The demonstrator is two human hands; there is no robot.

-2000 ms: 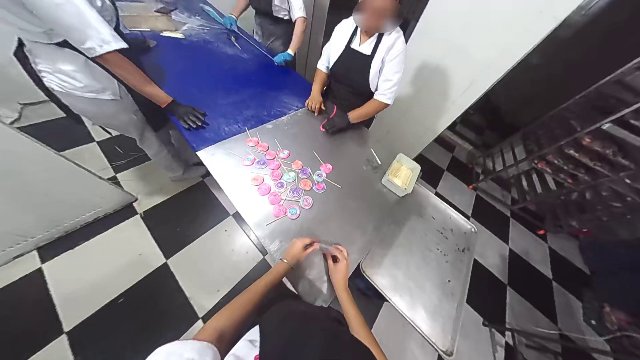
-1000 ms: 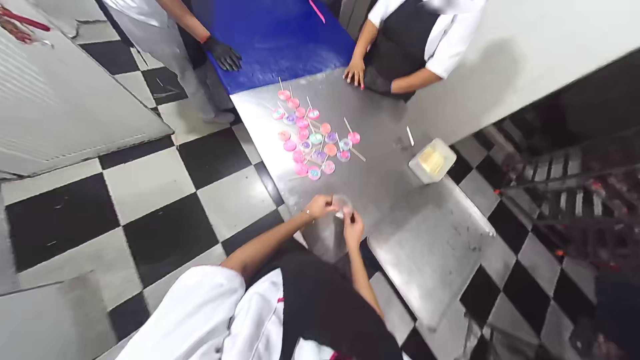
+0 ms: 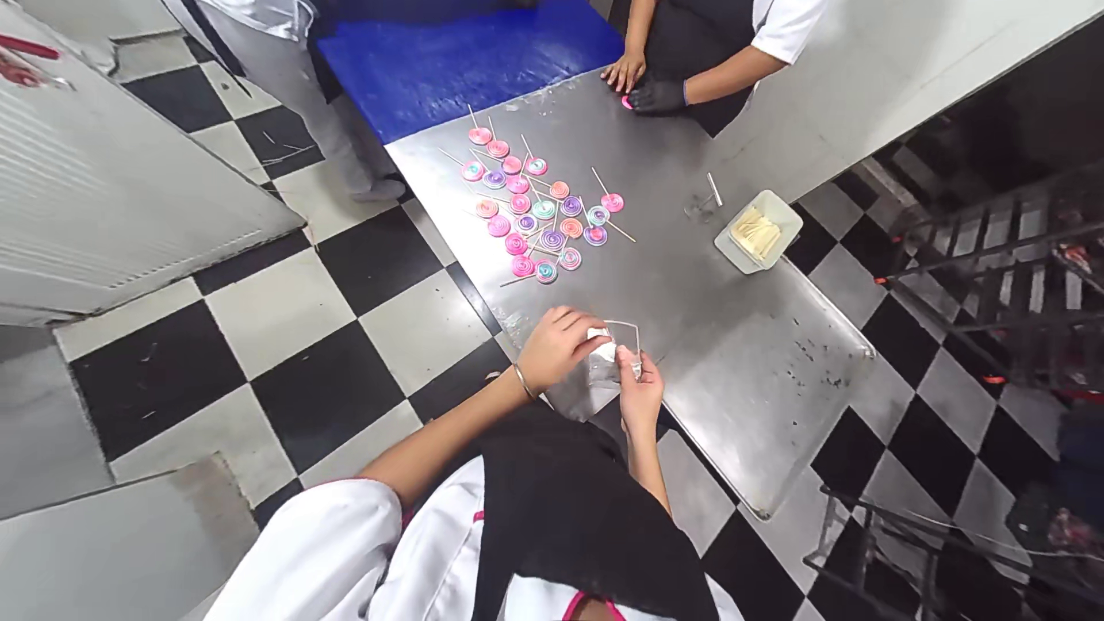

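Note:
Both my hands hold a small clear plastic bag [image 3: 623, 336] over the near edge of the steel table [image 3: 664, 259]. My left hand [image 3: 559, 348] pinches the bag's left side, its fingers bent over it. On the other side, my right hand [image 3: 640, 388] grips the bag between thumb and fingers. Whether anything lies inside the bag I cannot tell. Beyond my hands, several swirl lollipops [image 3: 552, 239] in pink, purple, orange and teal lie in a loose cluster, their sticks pointing different ways. A pink and a purple one sit at the cluster's right side.
A white plastic tub [image 3: 727, 247] with pale sticks stands at the table's right edge, near a small clear item with a white stick [image 3: 714, 189]. A metal tray [image 3: 776, 388] adjoins on the right. Across the table, a person's gloved hand [image 3: 660, 97] touches something pink. A blue mat [image 3: 466, 60] covers the far part.
The view has shifted down and left. My left hand has come up over the bag, which now shows spread between my hands. The co-worker's hands are now over a small pink piece.

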